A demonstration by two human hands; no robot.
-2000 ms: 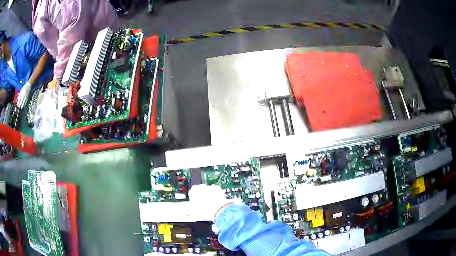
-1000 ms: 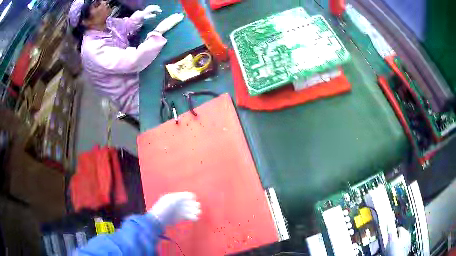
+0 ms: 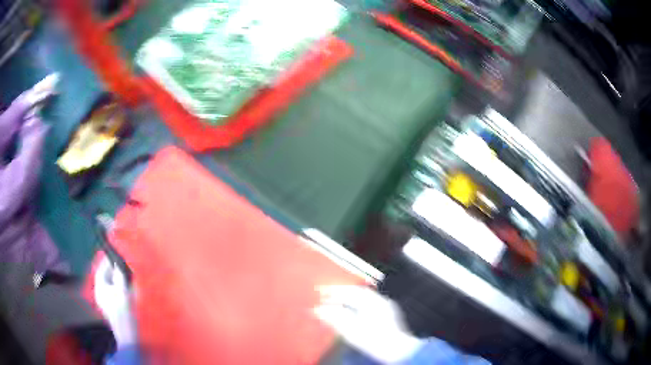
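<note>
The picture is blurred. A red mat (image 3: 214,264) lies on the bench in front of me, with no board on it. My gloved left hand (image 3: 114,289) is at its left edge. A thin dark tool (image 3: 110,242), possibly side cutters, is at its fingertips; whether it is gripped cannot be told. My gloved right hand (image 3: 367,321) is over the mat's lower right part, fingers stretched out, with nothing visible in it. Several component-side boards (image 3: 464,189) stand in a slanting row on the conveyor at the right, apart from both hands.
A green board (image 3: 228,64), solder side up, lies on another red mat (image 3: 285,89) beyond. A dark tray (image 3: 93,142) with yellowish paper is at the left, near a person's pink sleeve (image 3: 25,171). A red upright post (image 3: 100,53) is behind it. Red pads (image 3: 610,185) lie far right.
The view has swung from the conveyor to the red mat. My right hand has left the conveyor boards and is over the mat. My left hand has moved to the mat's left edge by the dark tool.
</note>
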